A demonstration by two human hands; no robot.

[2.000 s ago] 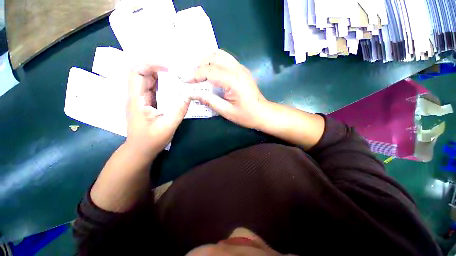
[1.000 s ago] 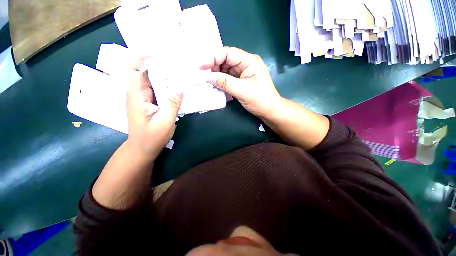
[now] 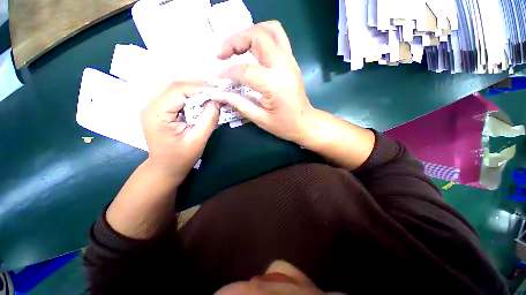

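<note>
A small white folded piece with faint print is between my two hands near the bench's front edge. My left hand holds its left side, thumb and fingers closed on it. My right hand grips its right side with the thumb low, while the index finger is raised and bent. White box blanks lie fanned beyond and left of my hands; one rounded end with a dark slot is at the top. The glare hides the line between the held piece and the blanks.
Rows of stock blanks stand at the back right. A tan wooden board is at the back left. A magenta bag with a torn pale rim is right of the bench. Small offcuts, one tan, lie on the green surface.
The piece between my hands looks more folded or crumpled than one second ago, when it lay flatter. My right hand has moved up slightly and its index finger has lifted.
</note>
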